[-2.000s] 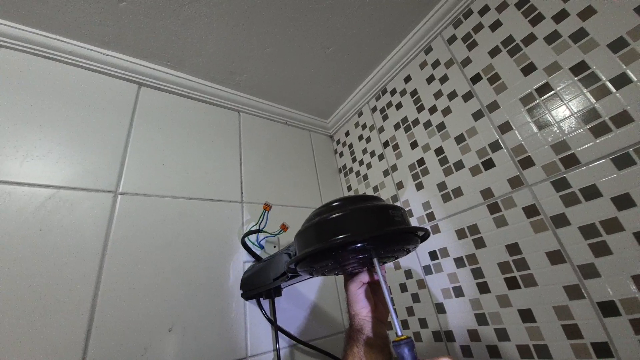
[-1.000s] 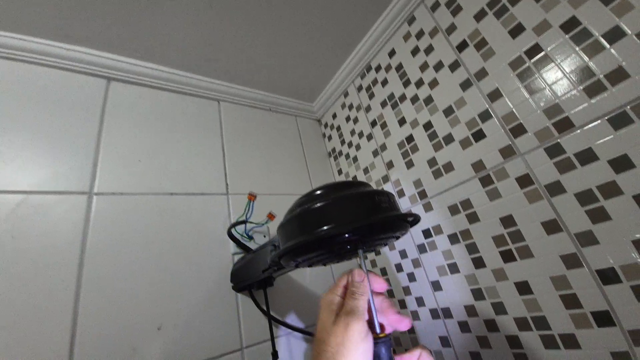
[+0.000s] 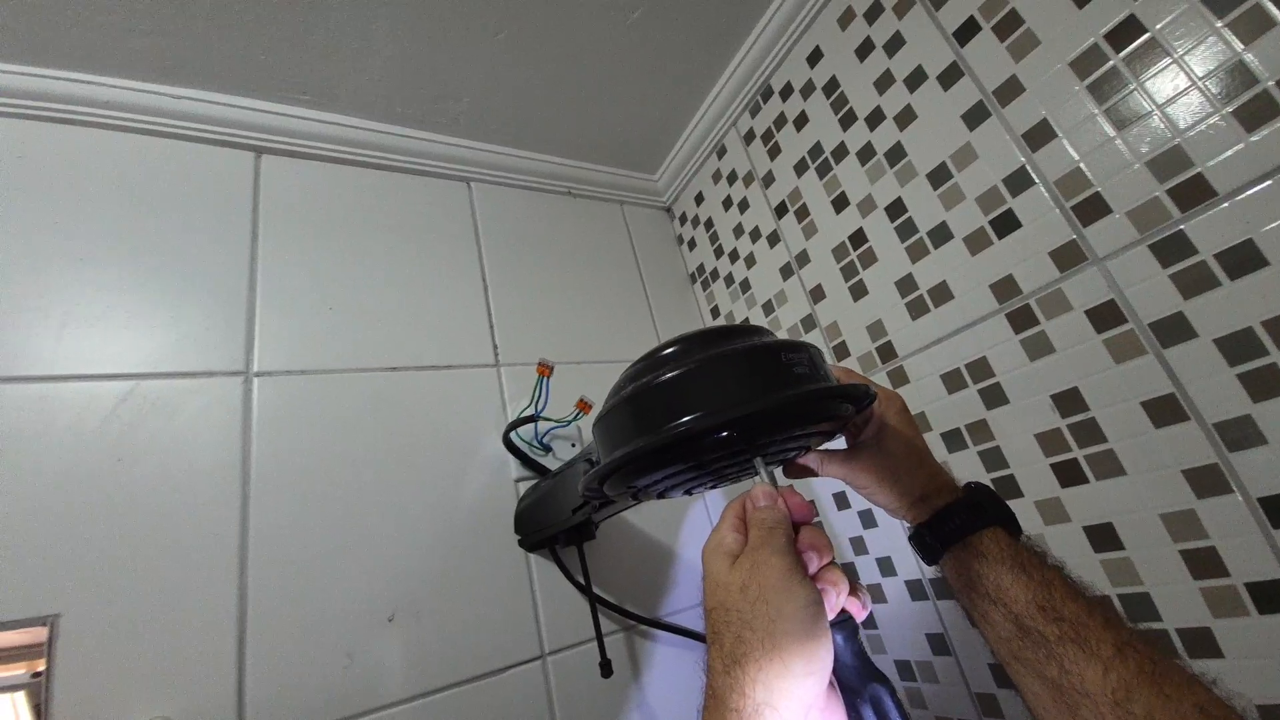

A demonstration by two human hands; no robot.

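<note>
A glossy black round appliance housing (image 3: 715, 410) with a slotted underside joins a black wall arm (image 3: 555, 505). My left hand (image 3: 770, 580) grips the metal shaft of a screwdriver (image 3: 765, 472), whose upper end meets the underside; its tip is hidden. The dark screwdriver handle (image 3: 868, 670) shows below the curled fingers. With a black watch on its wrist, my right hand (image 3: 880, 450) holds the housing's right rim, thumb underneath and fingers partly hidden behind.
Blue and green wires with orange connectors (image 3: 544, 368) stick out by the wall above the arm. A black cable (image 3: 640, 617) and a thin black rod (image 3: 592, 615) hang beneath it. Plain white tiles (image 3: 370, 480) and mosaic-patterned tiles (image 3: 1090, 400) meet at the corner.
My right hand has moved up from the screwdriver handle to the housing's right rim. My left hand, near the underside at first, is now on the screwdriver shaft.
</note>
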